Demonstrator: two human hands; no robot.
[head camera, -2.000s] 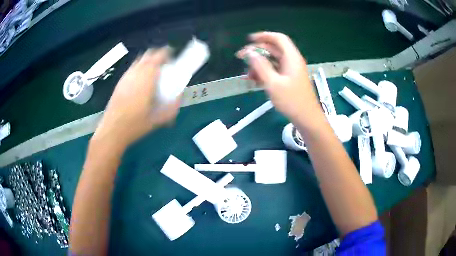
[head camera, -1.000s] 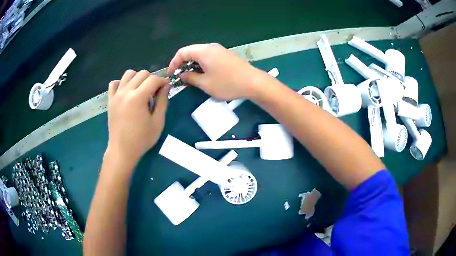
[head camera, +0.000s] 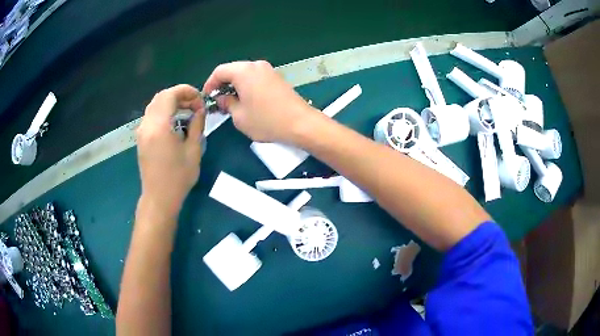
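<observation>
My left hand (head camera: 172, 141) and my right hand (head camera: 260, 98) are close together over the bench's pale edge rail. My left hand is closed around a white handheld fan body (head camera: 214, 123), mostly hidden by the fingers. My right fingertips pinch a small green and silver circuit board (head camera: 222, 94) at the fan's handle. Whether the board sits inside the handle cannot be told.
Loose white fans (head camera: 316, 237) lie on the green bench below my hands. More fans (head camera: 515, 167) are piled at right. A stack of board strips (head camera: 49, 259) is at left, a torn scrap (head camera: 405, 258) at lower right. One fan (head camera: 25, 149) is on the dark belt.
Over two seconds my hands came together, and since one second ago they moved slightly left, still joined. The fan on the belt moved left. A fan near the right pile now shows its grille and handle.
</observation>
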